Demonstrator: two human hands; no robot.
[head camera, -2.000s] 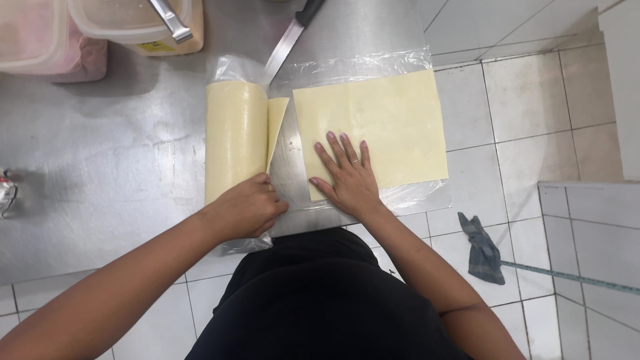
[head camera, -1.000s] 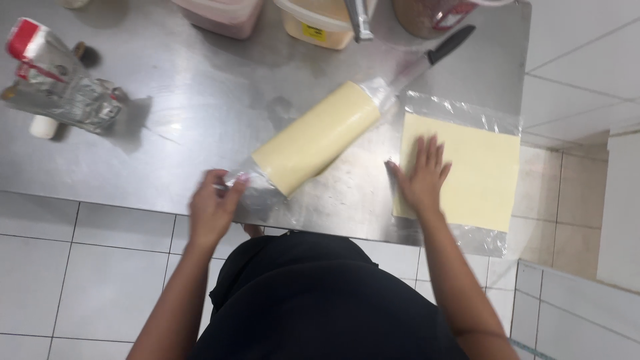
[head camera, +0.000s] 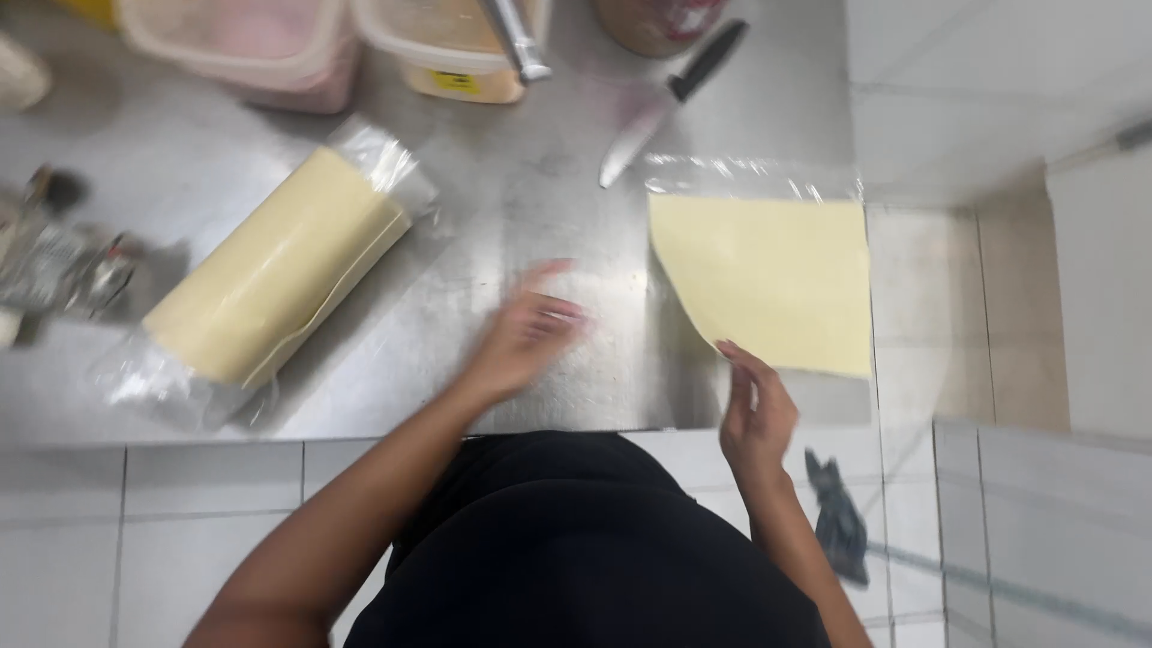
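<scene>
A flat sheet of pale yellow dough (head camera: 774, 279), backed with clear plastic film, lies at the right end of the steel table. Its near left corner is lifted between the thumb and fingers of my right hand (head camera: 758, 409). My left hand (head camera: 531, 333), blurred, is over the bare steel left of the sheet, fingers apart and holding nothing. Farther left, a thick roll of the same dough (head camera: 279, 270) lies aslant, with clear film sticking out at both ends. A knife with a black handle (head camera: 711, 61) rests behind the sheet, its blade toward me.
Along the back of the steel table (head camera: 468, 396) stand a tub with pink contents (head camera: 297, 85), a tub with orange contents (head camera: 463, 81) under a metal utensil (head camera: 517, 40), and a round container (head camera: 652, 27). Crumpled foil packaging (head camera: 63, 261) is at left. A floor squeegee or mop (head camera: 841, 526) stands right.
The dough roll now lies farther left, away from the sheet and knife. My left hand has let go of the film at its end. My right hand, flat on the sheet before, now pinches its corner.
</scene>
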